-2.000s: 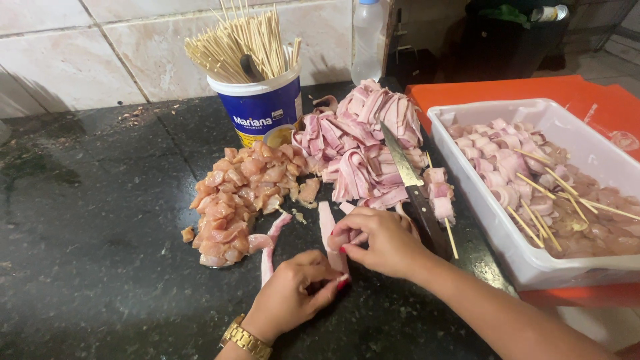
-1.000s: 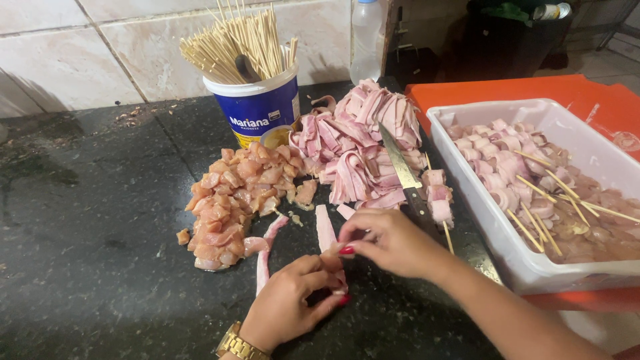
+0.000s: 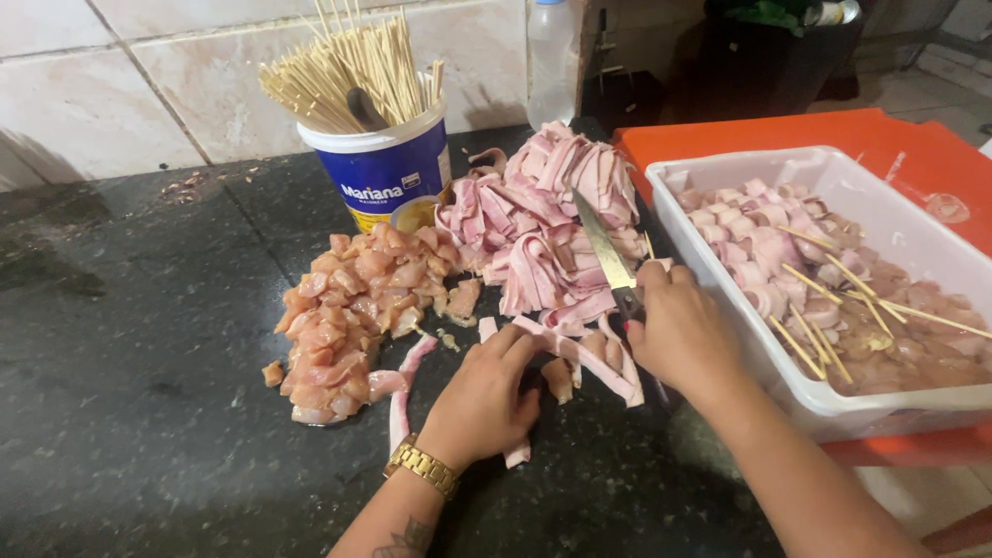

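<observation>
My left hand [image 3: 484, 395] rests low over a bacon strip [image 3: 517, 453] on the dark stone counter; what its fingers touch underneath is hidden. My right hand [image 3: 682, 325] is at the handle of a kitchen knife [image 3: 601, 244], over a partly hidden skewer [image 3: 649, 246]; its grip cannot be made out. Between the hands lie bacon strips [image 3: 593, 360] and a piece of chicken [image 3: 557, 380]. Left of them is a heap of raw chicken chunks [image 3: 333, 333], with another bacon strip [image 3: 403, 395] beside it. Behind is a pile of bacon strips [image 3: 542, 209].
A plastic bucket [image 3: 380, 170] of wooden skewers [image 3: 372, 74] stands against the tiled wall, near a plastic bottle [image 3: 551, 62]. At right, a white tub [image 3: 814, 399] of meat and bacon-wrapped skewers sits on an orange surface [image 3: 775, 128].
My hands have moved apart; the right has gone right to the knife and the skewer beside it. More bacon strips and a chicken piece now show between them.
</observation>
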